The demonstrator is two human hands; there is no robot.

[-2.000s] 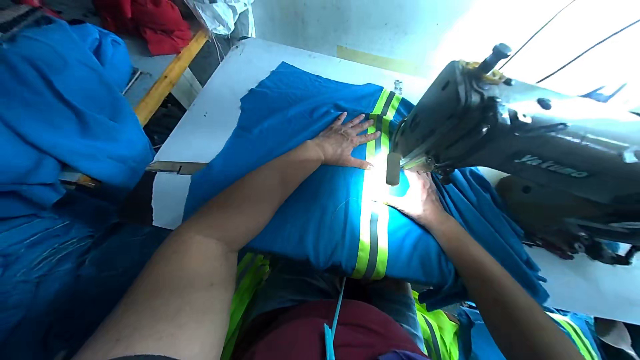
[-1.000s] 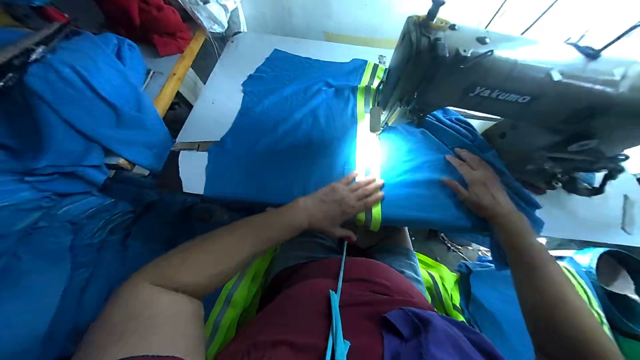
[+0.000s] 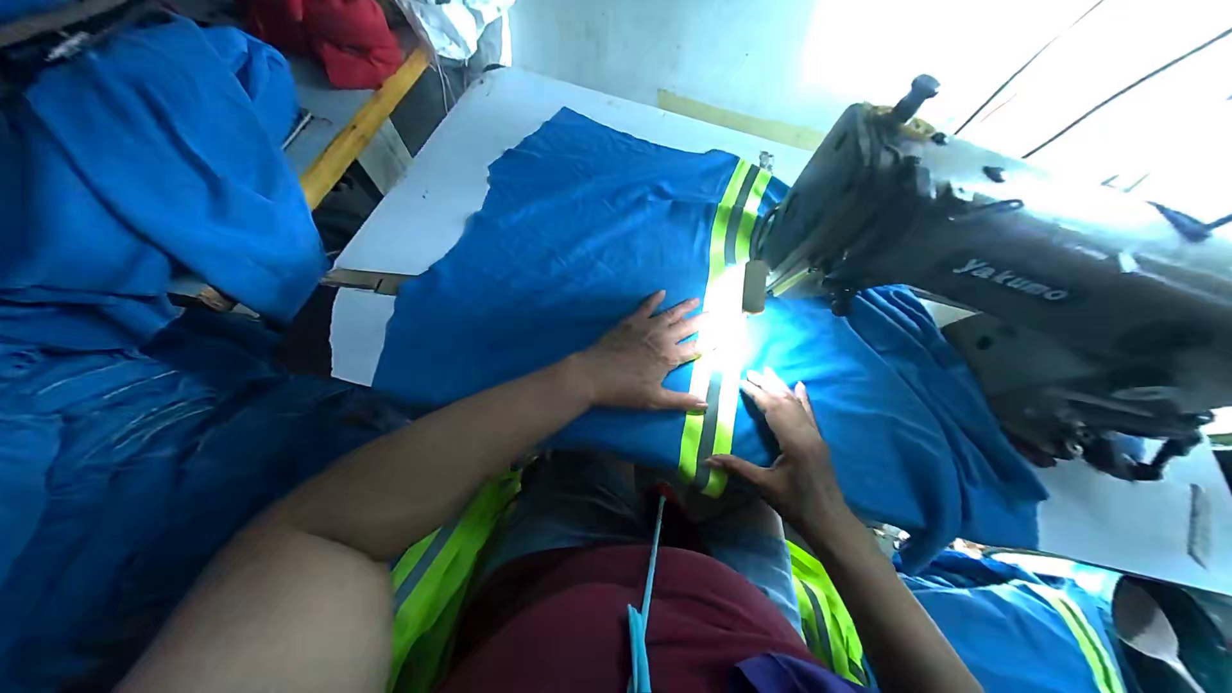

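Note:
Blue fabric lies spread under the head of a Yakumo sewing machine. A yellow-green and grey reflective tape runs across it, brightly lit beside the needle area, where details are washed out. My left hand rests flat on the fabric with fingers spread, its fingertips at the tape's left edge. On the other side, my right hand touches the fabric, its thumb near the tape's front end and its fingers beside the tape. The needle and presser foot cannot be made out.
The white tabletop shows around the fabric. Piled blue cloth lies at the left, near a wooden bar and red cloth. More blue cloth with tape and a dark container holding a spoon are at the lower right.
My right hand has moved left from the fabric's right part to the tape's front end. My left hand has moved from the front edge farther up the fabric.

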